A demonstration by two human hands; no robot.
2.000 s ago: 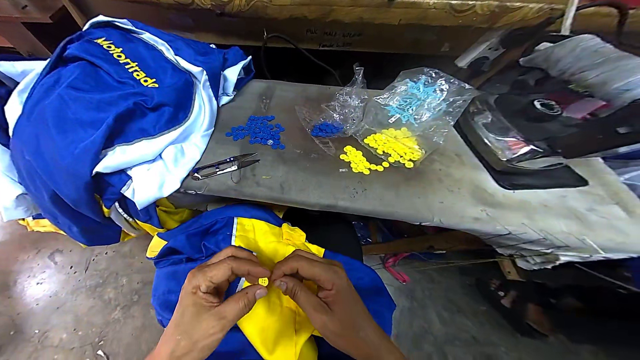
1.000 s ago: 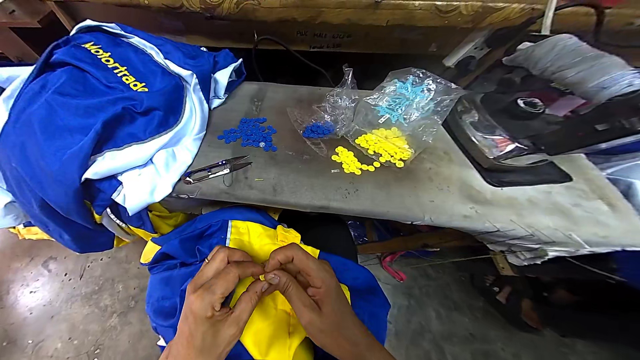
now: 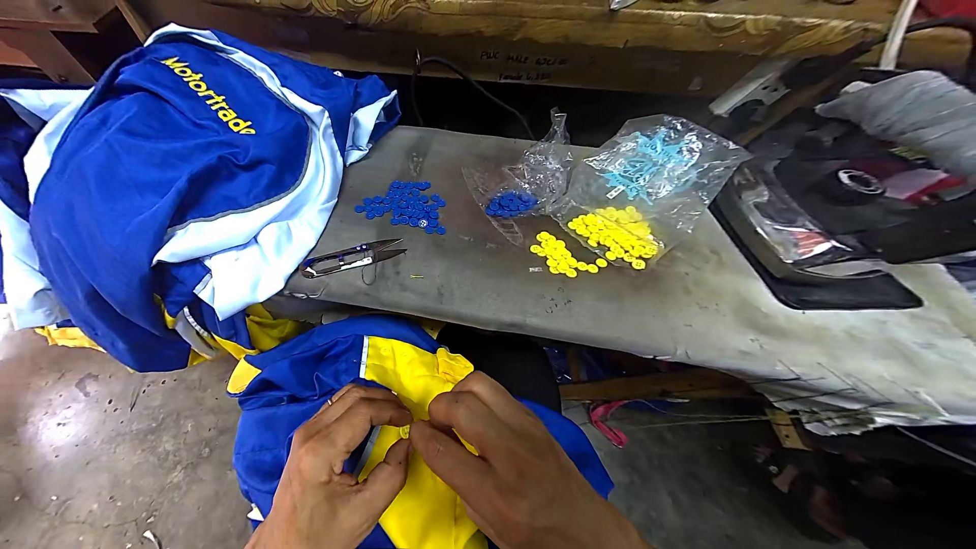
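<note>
My left hand [image 3: 343, 457] pinches a small yellow button [image 3: 405, 431] at the yellow part of a blue and yellow garment [image 3: 415, 370], which lies below the board's near edge. My right hand [image 3: 488, 450] meets it there, thumb and forefinger together; what they grip is hidden. On the board lie thread snips [image 3: 354, 258], a spread of blue buttons [image 3: 404, 206] and loose yellow buttons [image 3: 557, 253]. More yellow buttons [image 3: 614, 232] and some blue buttons [image 3: 511, 203] lie in or under clear plastic bags. Another bag holds light blue plastic pieces [image 3: 652, 164].
A blue and light blue garment [image 3: 175, 160] with yellow lettering is heaped over the left end of the grey padded board [image 3: 473, 282]. At the right an iron [image 3: 831, 198] rests on a black pad. A wooden beam [image 3: 579, 30] runs along the back.
Both hands have stayed together over the yellow cloth, while their fingers have shifted around the button. The things on the board have not moved.
</note>
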